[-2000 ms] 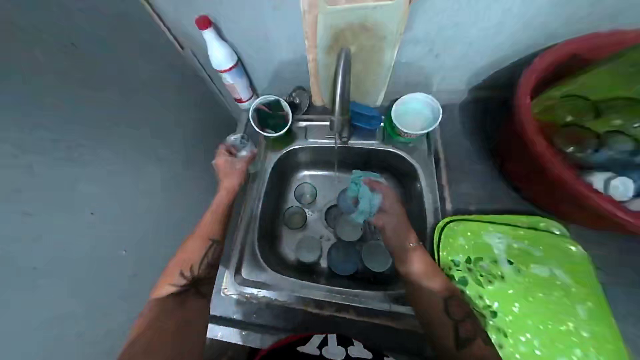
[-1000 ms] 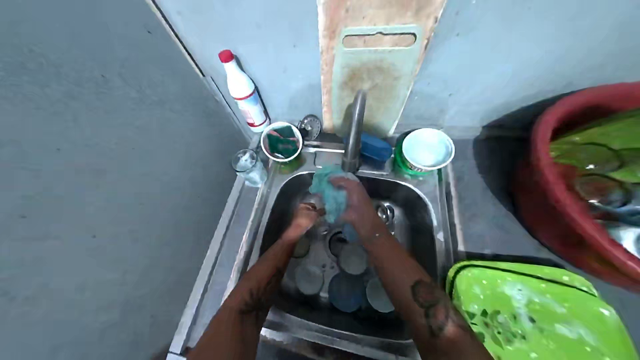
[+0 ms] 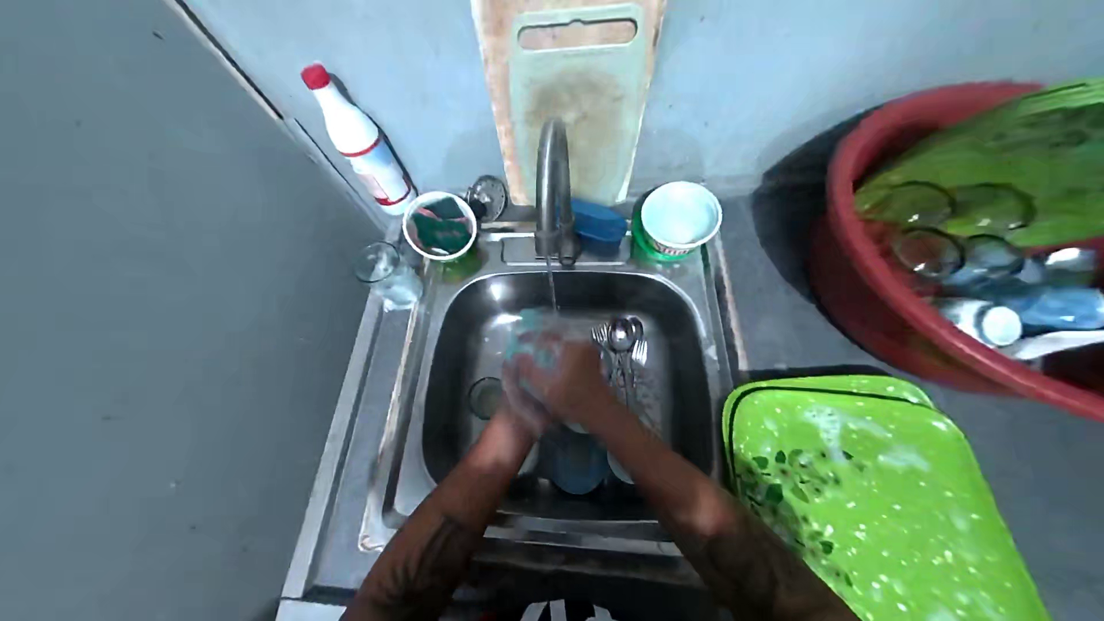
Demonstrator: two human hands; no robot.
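Note:
Over the stainless steel sink (image 3: 681,397), under a thin stream from the faucet (image 3: 554,185), my left hand (image 3: 524,392) and my right hand (image 3: 565,366) are pressed together. A teal cloth (image 3: 530,341) shows blurred at my fingers; my right hand grips it. My left hand is closed around something beneath the cloth, which blur and fingers hide. Below my hands, a blue cup (image 3: 573,461) and other cups lie in the basin. A drinking glass (image 3: 486,398) is at the basin's left side. Forks and spoons (image 3: 623,341) lie to the right of my hands.
A wet glass (image 3: 386,272) stands on the left ledge, near a tub with scrubbers (image 3: 440,226) and a white bottle (image 3: 358,138). A white tub (image 3: 680,216) and blue brush (image 3: 598,222) flank the faucet. Right are green trays (image 3: 871,492) and a red basin (image 3: 906,302) holding glassware.
My left hand has left the glass on the left ledge and come to my right hand over the sink. The cutlery now shows in the basin. The view has shifted.

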